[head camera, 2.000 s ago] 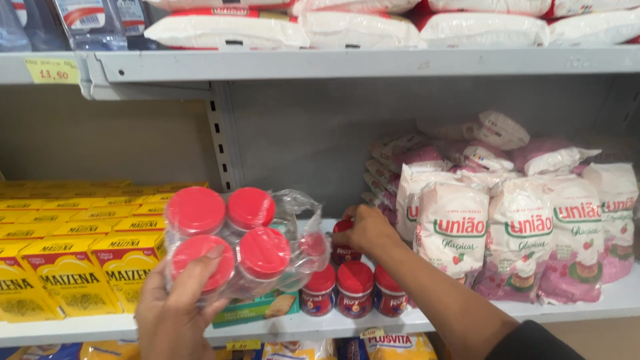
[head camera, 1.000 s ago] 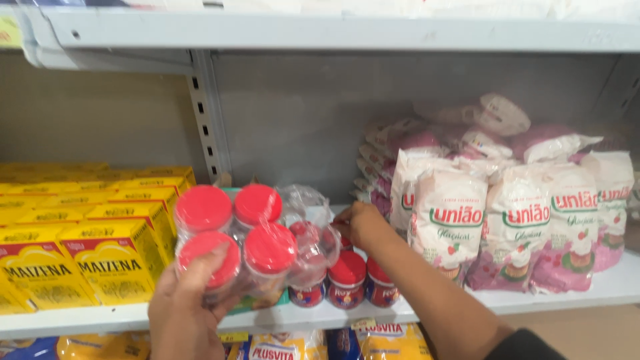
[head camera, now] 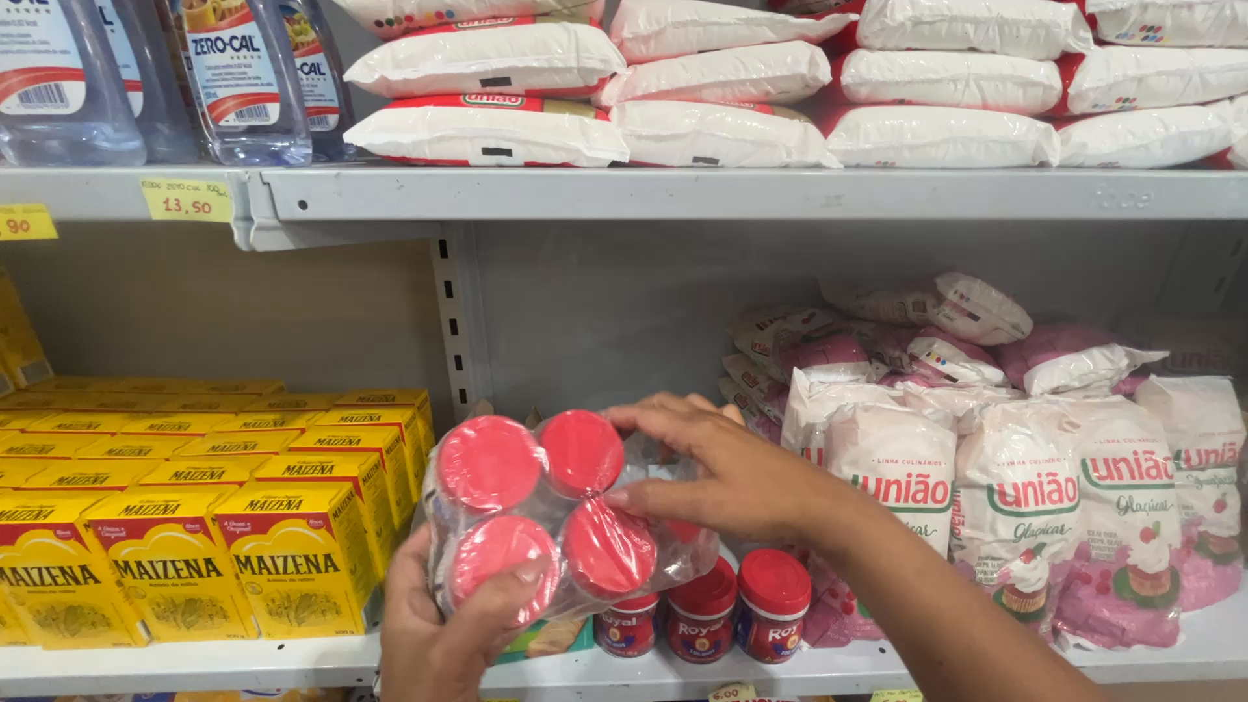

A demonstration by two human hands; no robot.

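My left hand [head camera: 453, 609] grips a plastic-wrapped pack of red-lidded jars [head camera: 507, 546] from the lower left, its thumb on a front lid. My right hand [head camera: 712, 468] reaches over the right side of the pack, thumb and fingers at the clear film [head camera: 648, 468] near the right-hand lids. At least one more red lid shows dimly through the loose film under that hand. Just below the pack, small Royal baking powder jars [head camera: 700, 609] with red lids stand in a row at the shelf's front.
Yellow Maizena boxes [head camera: 292, 565] fill the shelf at left. União icing sugar bags [head camera: 1019, 507] stand at right, with more piled behind. The upper shelf edge [head camera: 741, 195] runs above my hands, under sugar bags [head camera: 487, 132] and Zero-Cal bottles [head camera: 239, 78].
My right hand has moved from the shelf jars up to the film of the pack. My left hand still holds the pack.
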